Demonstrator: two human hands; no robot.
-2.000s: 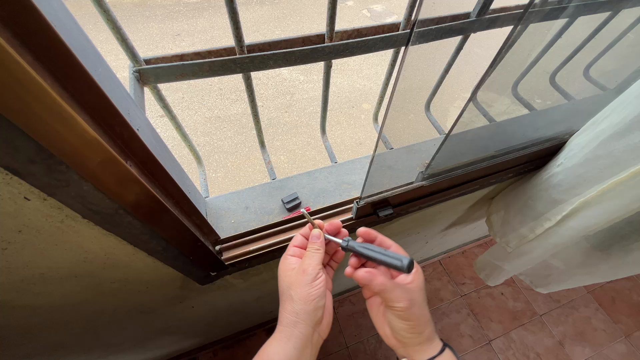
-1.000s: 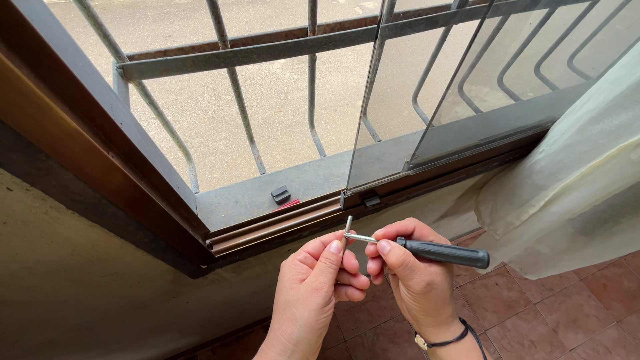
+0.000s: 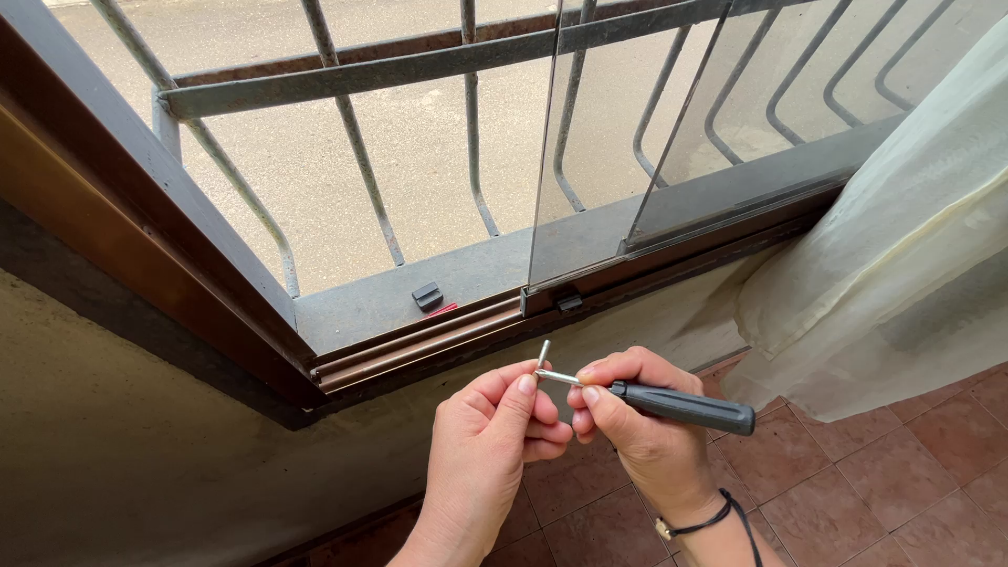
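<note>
My left hand (image 3: 496,433) pinches a small metal pin (image 3: 544,354) upright between thumb and forefinger. In my right hand (image 3: 642,417) is a screwdriver with a black handle (image 3: 685,405), gripped near the shaft. Its metal tip meets the pin just above my left thumb, though the exact contact is too small to tell. Both hands are in front of the window's brown bottom track (image 3: 425,346). A black plastic piece (image 3: 427,296) and a thin red item (image 3: 442,310) lie on the grey outer sill (image 3: 346,319).
Sliding glass panes (image 3: 587,173) stand in the track at the right, with a small black catch (image 3: 568,302) below. Metal security bars (image 3: 358,157) are outside. A white curtain (image 3: 882,260) hangs at the right over the reddish tiled floor (image 3: 890,480).
Two seconds ago my hands were nearer the track and the screwdriver handle slanted down more steeply. Since then, both have moved away from the track, and the handle points more to the right.
</note>
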